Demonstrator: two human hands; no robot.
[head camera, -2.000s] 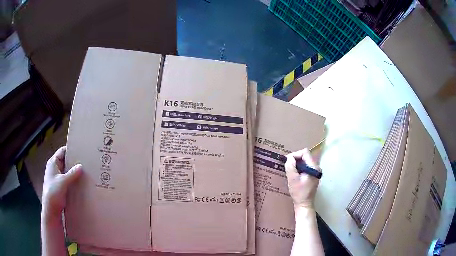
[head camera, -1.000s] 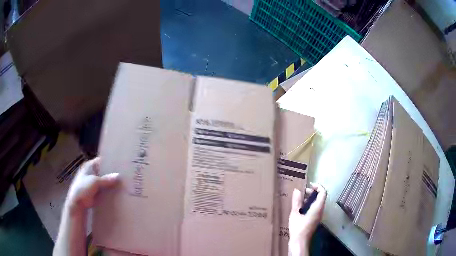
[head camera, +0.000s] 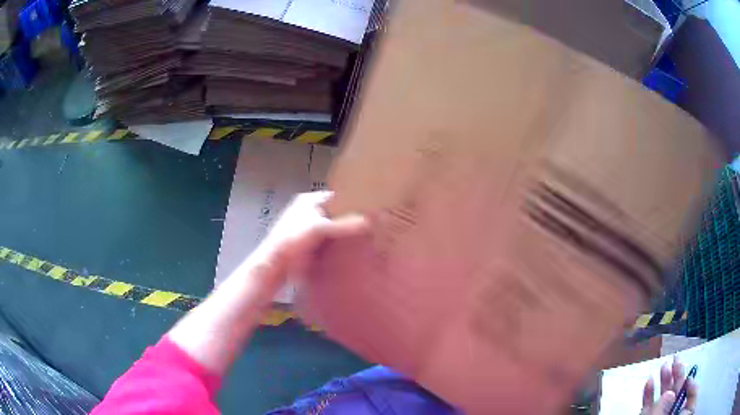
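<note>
My left hand (head camera: 304, 231) grips the left edge of a flat carton (head camera: 454, 243), thumb on its face. The brown carton is raised and tilted in front of me, blurred, with two dark printed bars on its right panel and faint marks on its left panel. My right hand (head camera: 667, 397) is at the lower right corner, partly cut off by the frame's bottom edge. It holds a dark marker pen (head camera: 686, 385) over the white tabletop (head camera: 718, 365).
Stacked cardboard (head camera: 268, 69) stands at the back left. A printed flat carton (head camera: 251, 219) lies on the green floor (head camera: 122, 194), partly behind the held one. Yellow-black tape (head camera: 118, 288) crosses the floor. A green crate (head camera: 714, 275) is at the right and a blue crate (head camera: 665, 83) behind.
The view has swung left. The held carton has risen and tilted away from the lap in my left hand. My right hand with the pen is now far from it, at the lower right.
</note>
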